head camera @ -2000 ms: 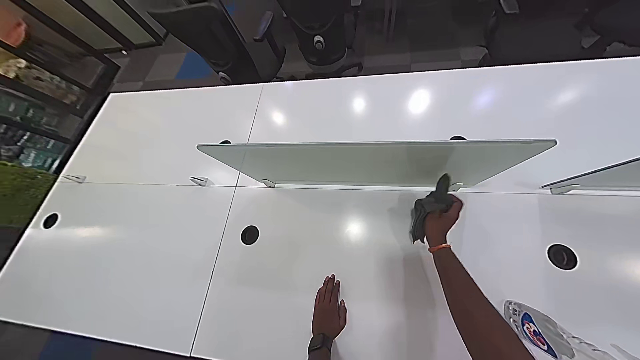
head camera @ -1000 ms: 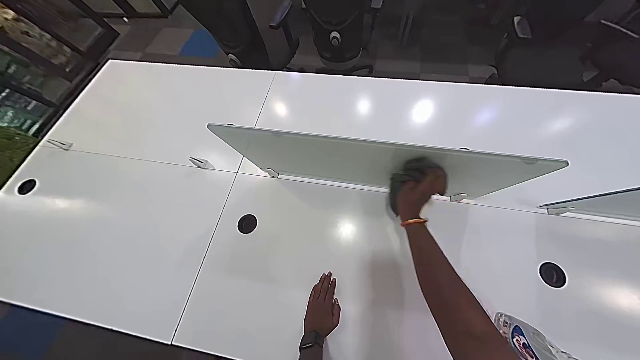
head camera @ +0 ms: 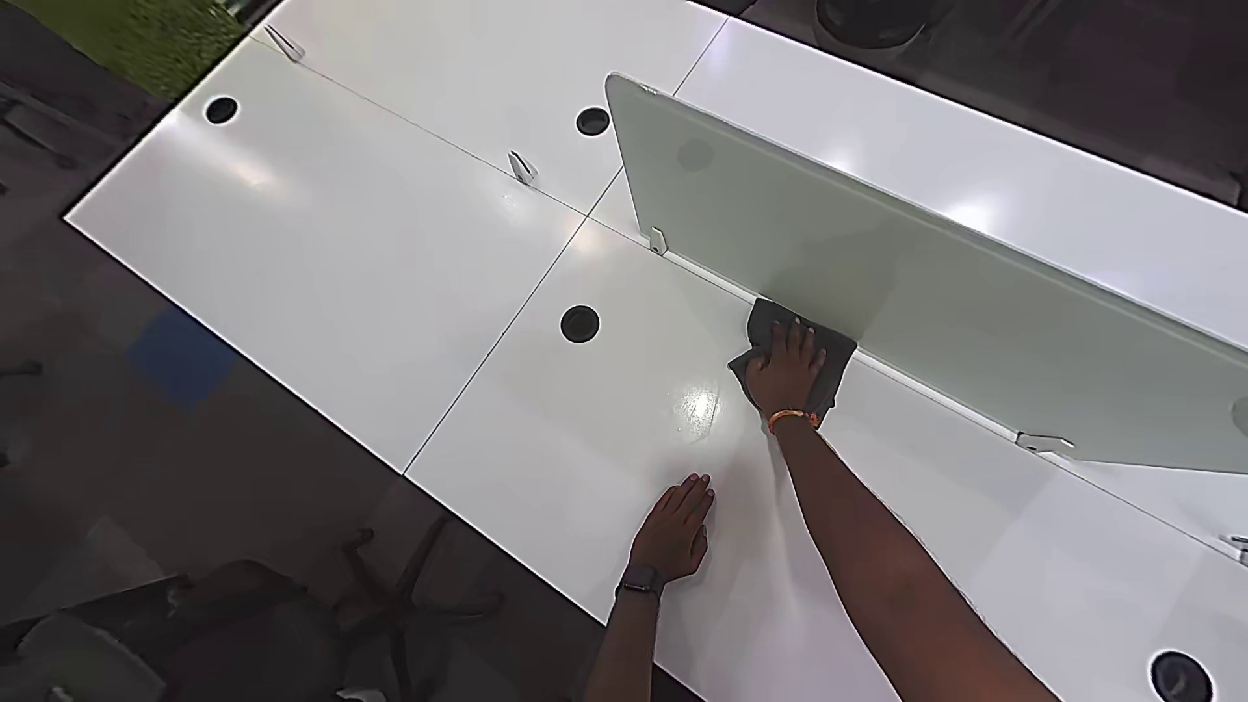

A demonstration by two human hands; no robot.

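My right hand (head camera: 788, 372), with an orange band at its wrist, lies spread on a dark grey cloth (head camera: 835, 369) and presses it to the white desktop (head camera: 487, 263). The cloth touches the foot of a frosted glass divider (head camera: 936, 283), which stands upright in small metal brackets (head camera: 658, 241). My left hand (head camera: 673, 526), wearing a dark watch (head camera: 641, 579), rests palm down on the desktop near its front edge, holding nothing. A faint streaky patch (head camera: 698, 409) shines on the surface between the hands and the round black cable grommet (head camera: 580, 324).
More black grommets (head camera: 221, 110) and empty metal clips (head camera: 522, 168) sit along the desk at left. Another grommet (head camera: 1182, 675) is at the lower right. A dark office chair (head camera: 234, 634) stands on the floor at the near left; another chair is beyond the far edge.
My right hand and the cloth have gone from the divider's glass down to the desktop at its foot. The left hand stays flat on the desk. The view has turned and shifted strongly.
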